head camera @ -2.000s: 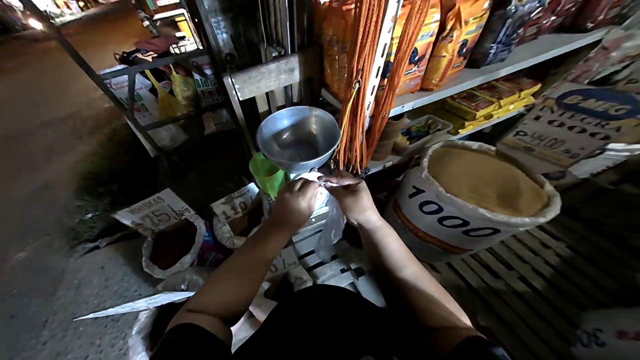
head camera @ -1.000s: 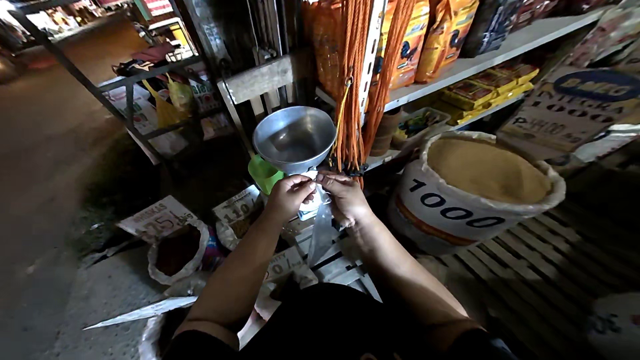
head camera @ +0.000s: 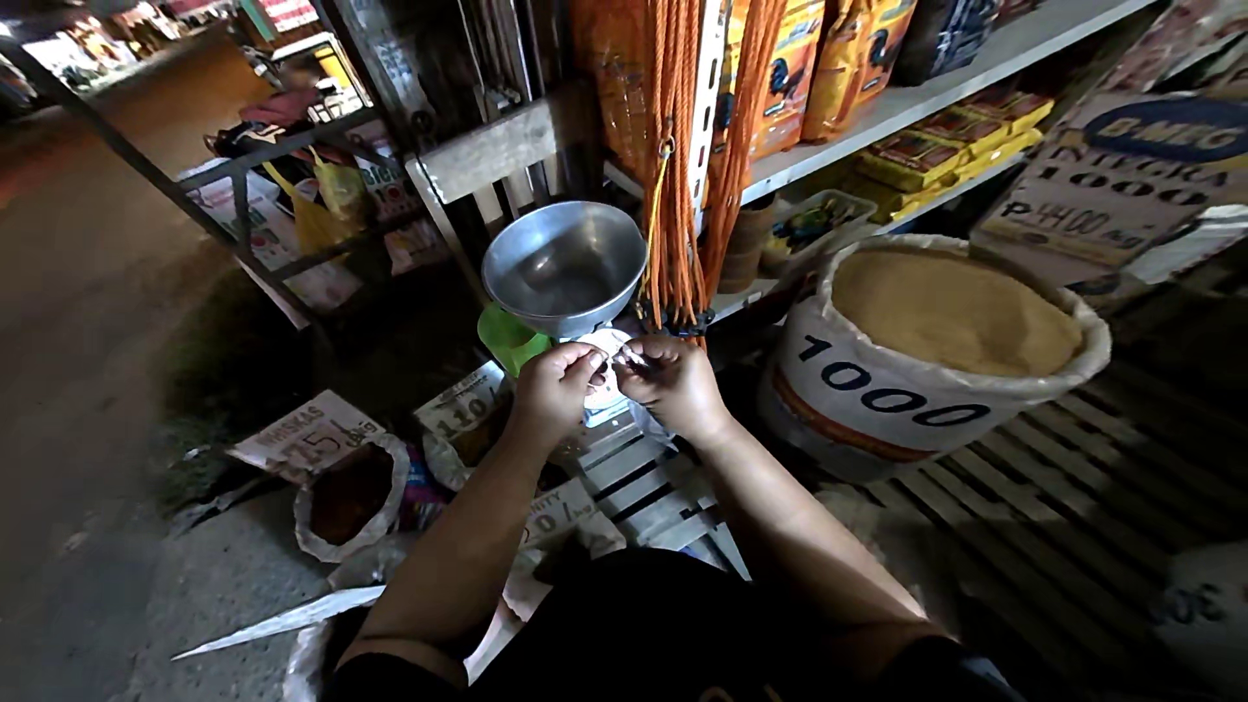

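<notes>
My left hand [head camera: 558,392] and my right hand [head camera: 673,385] are close together in front of a weighing scale [head camera: 606,375]. A clear plastic bag [head camera: 651,425] hangs below my right hand, pinched in its fingers. My left fingertips are closed near the top of the bag; whether they grip its edge is too small to tell. The scale carries a round metal pan [head camera: 564,268], which looks empty. A green plastic scoop [head camera: 509,339] is at the left, just below the pan.
An open sack of tan grain or meal [head camera: 955,312] stands on wooden slats at right. Orange cords [head camera: 678,175] hang behind the scale beside a shelf [head camera: 936,93] of packaged goods. Smaller open sacks [head camera: 349,497] with price signs sit at lower left. A wooden chair [head camera: 502,146] stands behind.
The plastic bag hung long between my forearms in the earlier frames; now less of it shows, bunched beside my right hand. Both hands stay together before the scale.
</notes>
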